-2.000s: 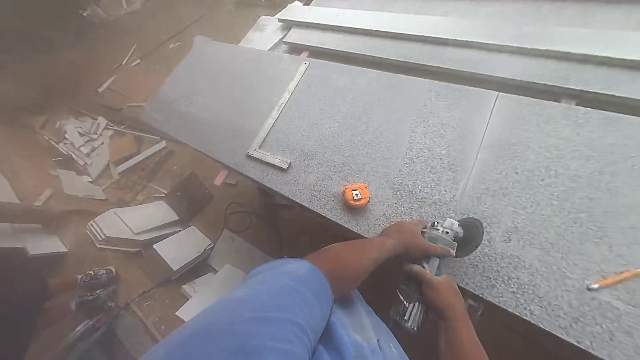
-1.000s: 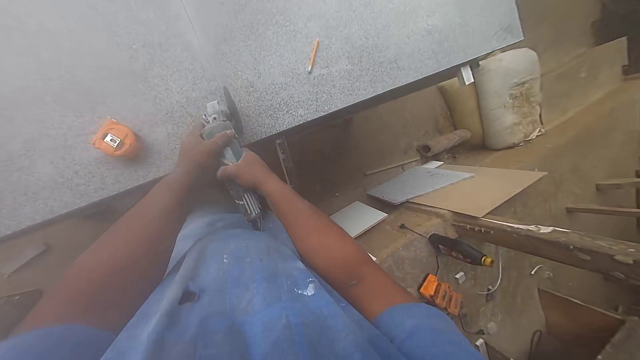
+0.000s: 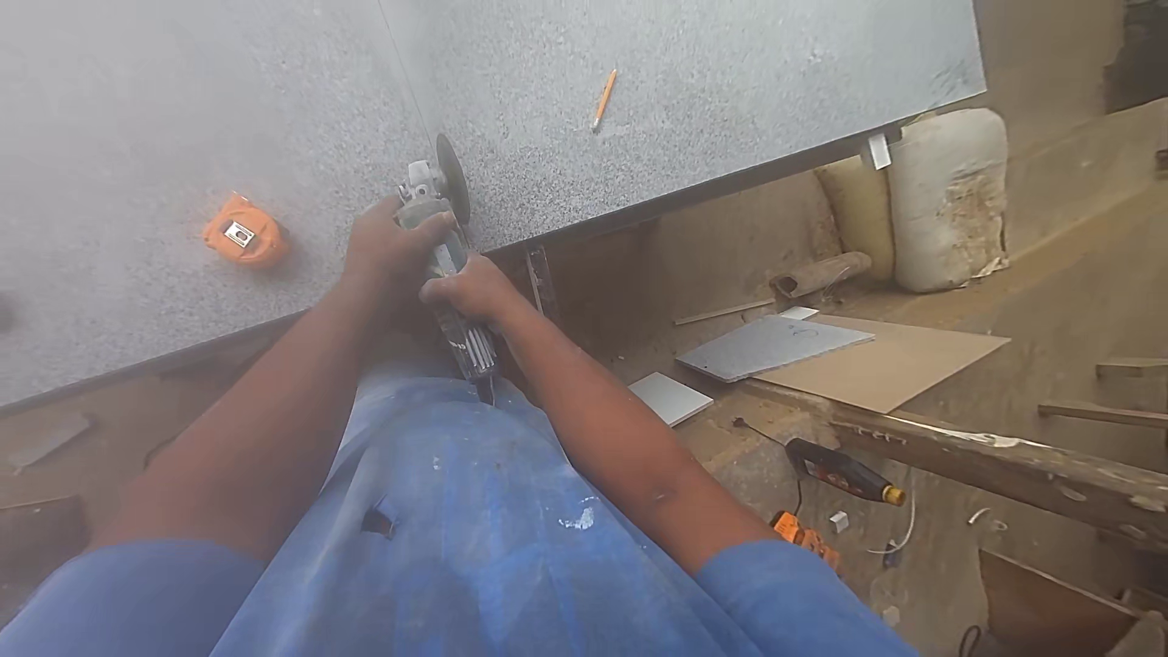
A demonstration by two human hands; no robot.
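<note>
My left hand grips the front of an angle grinder near its gear head. Around the grinder's body, just behind, my right hand is closed. The cutting disc stands on edge at the near side of a grey speckled stone slab, in line with a thin straight line on the slab; whether it touches the stone is hard to tell. An orange tape measure lies on the slab left of my hands, and an orange pencil lies to the right. Pale dust hazes the left side.
Below the slab's dark edge at the right are a stuffed white sack, grey offcut pieces and a brown board on the ground. A wooden beam, a dark bottle and an orange tool lie nearer me.
The view has swung far to the right since the earliest frame. Both hands stay on the grinder at the slab's near edge. Haze over the slab at the left persists.
</note>
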